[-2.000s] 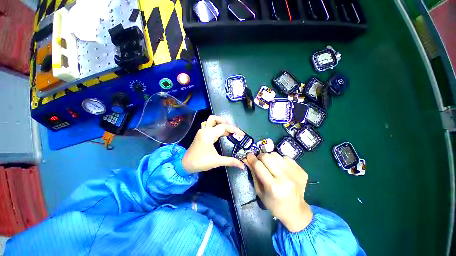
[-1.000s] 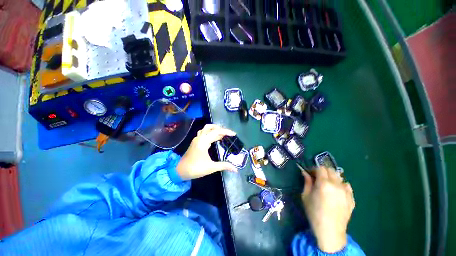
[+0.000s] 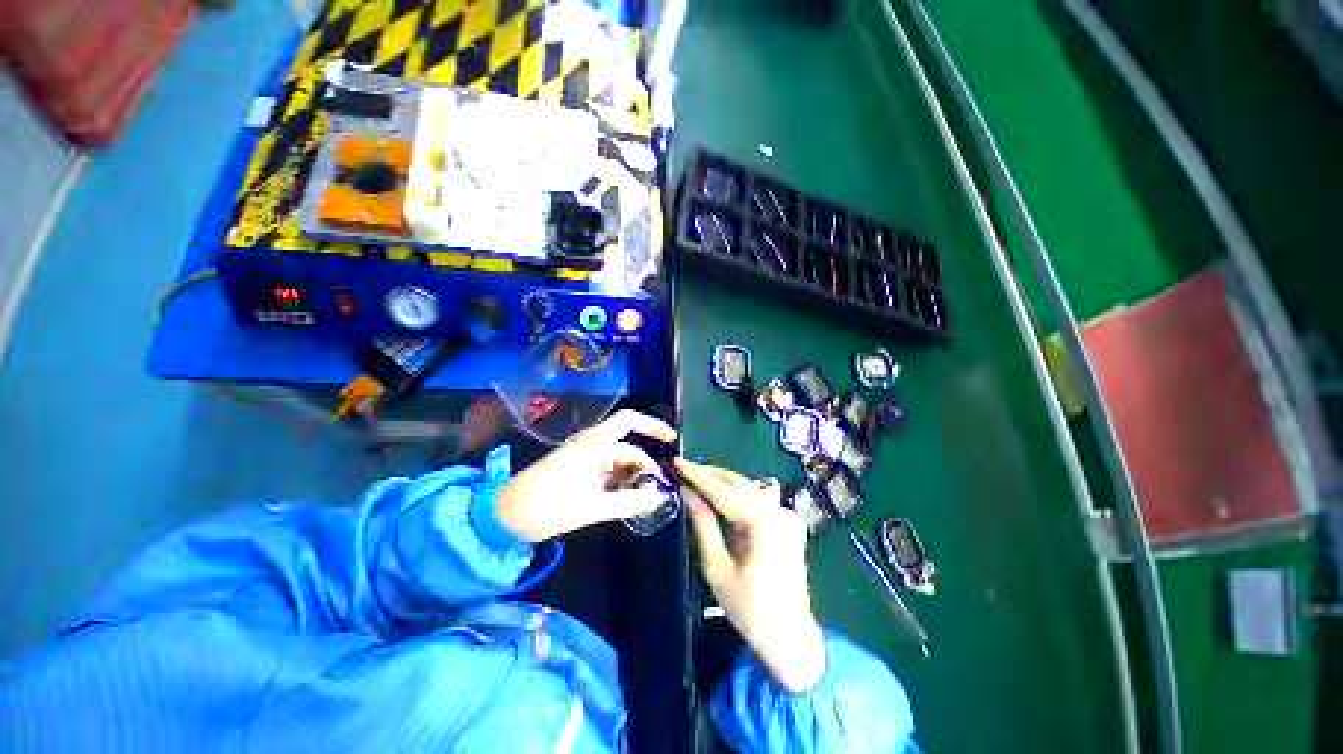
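Note:
My left hand (image 3: 582, 479) holds a watch case assembly (image 3: 648, 508) at the bench's near edge, its pale rim showing below the fingers. My right hand (image 3: 751, 552) meets it from the right, with fingertips at a dark part on the upper side of the unit. The fingers hide most of that part. A loose pile of watch housings (image 3: 800, 430) lies on the green mat beyond. Another housing (image 3: 904, 547) lies apart to the right, beside thin silver tweezers (image 3: 890, 592).
The black compartment tray (image 3: 825, 305) with dark screens lies behind the pile. The blue press (image 3: 442, 302) stands at left, with an orange jig (image 3: 365, 183), black block (image 3: 576, 224) and a transparent curved piece (image 3: 557, 390) at its front.
The view has turned and the bench things appear smaller. My right hand has come back from the mat to the unit in my left hand. The tweezers now lie on the mat.

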